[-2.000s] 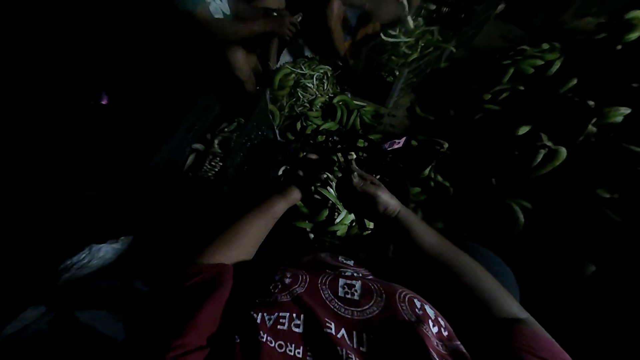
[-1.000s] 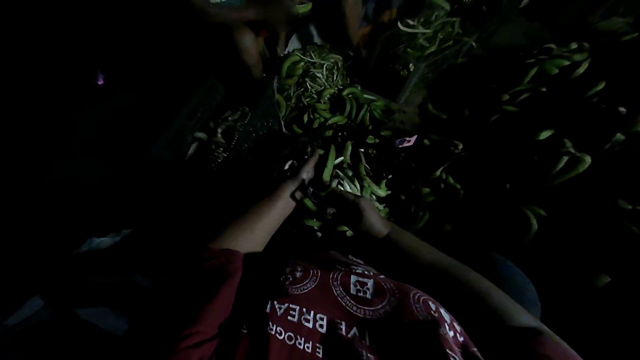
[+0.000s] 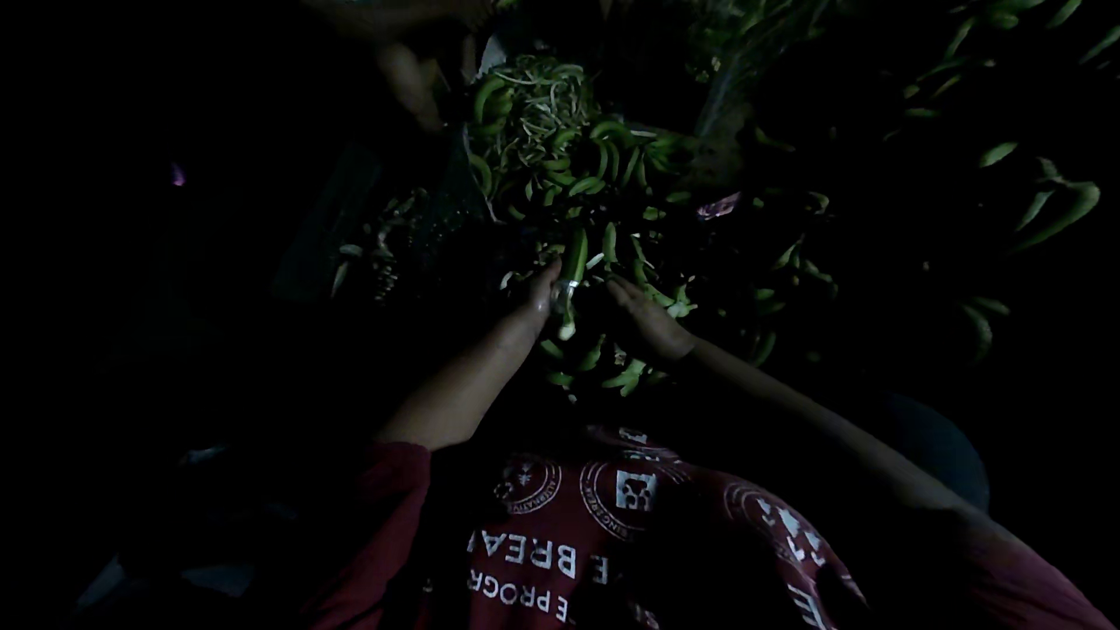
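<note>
The view is very dark. My left hand (image 3: 544, 290) is at the centre, against a long green banana (image 3: 575, 258) with a pale lower end; its fingers are partly hidden, so the hold is unclear. To its right, my right hand (image 3: 643, 315) points inward, its fingertips near the banana, and whether it holds anything cannot be made out. More green bananas (image 3: 626, 378) lie below and between my hands. Beyond them is a heap of green bananas (image 3: 604, 162), with a tangle of thin pale-green strips (image 3: 547, 109) at its back left.
Another person's arm (image 3: 409, 83) shows at the top left of the heap. A pink-and-white piece (image 3: 720, 206) lies right of my hands. More green bananas (image 3: 1054, 210) spread along the right side. Small pale pieces (image 3: 385, 249) lie at the left in a dark area.
My hands have come from close together to a little apart, with a long green banana now showing between them. The other person's arms at the top have shifted.
</note>
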